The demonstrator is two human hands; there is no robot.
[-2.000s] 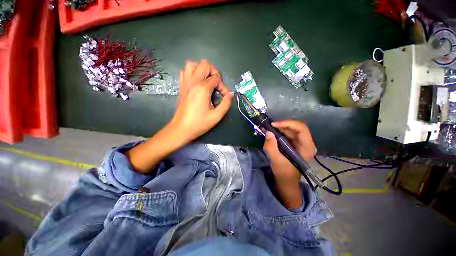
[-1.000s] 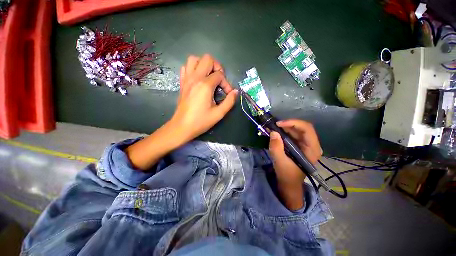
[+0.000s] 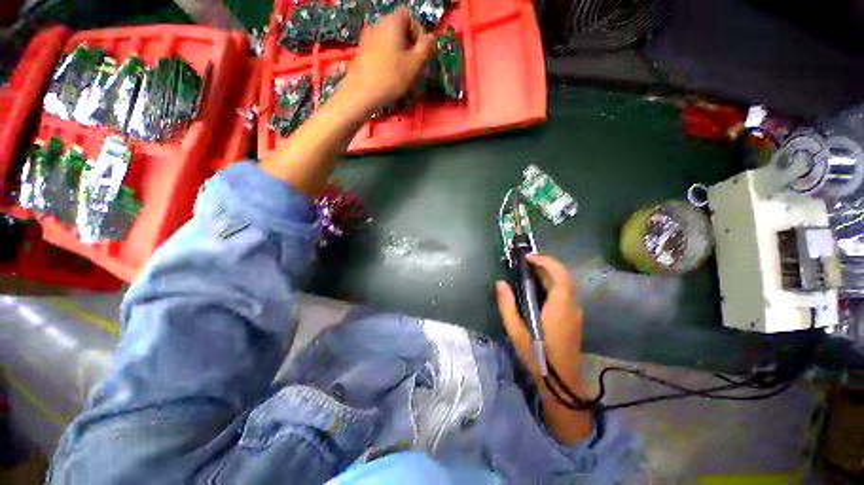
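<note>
My left hand (image 3: 388, 59) reaches over the back red tray (image 3: 502, 71), its fingers at the rows of circuit boards (image 3: 450, 66). Whether it grips a board cannot be told. My right hand (image 3: 554, 327) holds the black soldering iron (image 3: 527, 294), its tip pointing away from me over the green mat. A green-white board (image 3: 510, 230) lies by the iron's tip, partly hidden by it. Overlapping boards (image 3: 549, 196) lie just beyond. The pile of red leads (image 3: 336, 213) is mostly hidden behind my left sleeve.
A second red tray with boards (image 3: 180, 170) stands at the left. The round yellowish tip cleaner tin (image 3: 663, 237) and the off-white box (image 3: 758, 256) with a reel (image 3: 805, 161) are at the right. Black cords (image 3: 663, 388) run to the box. A fan grille (image 3: 616, 19) is at the back.
My left hand has left the work spot by the iron's tip and moved up to the back tray. The view has shifted, showing more of the trays. The iron stays in my right hand, now more upright in view.
</note>
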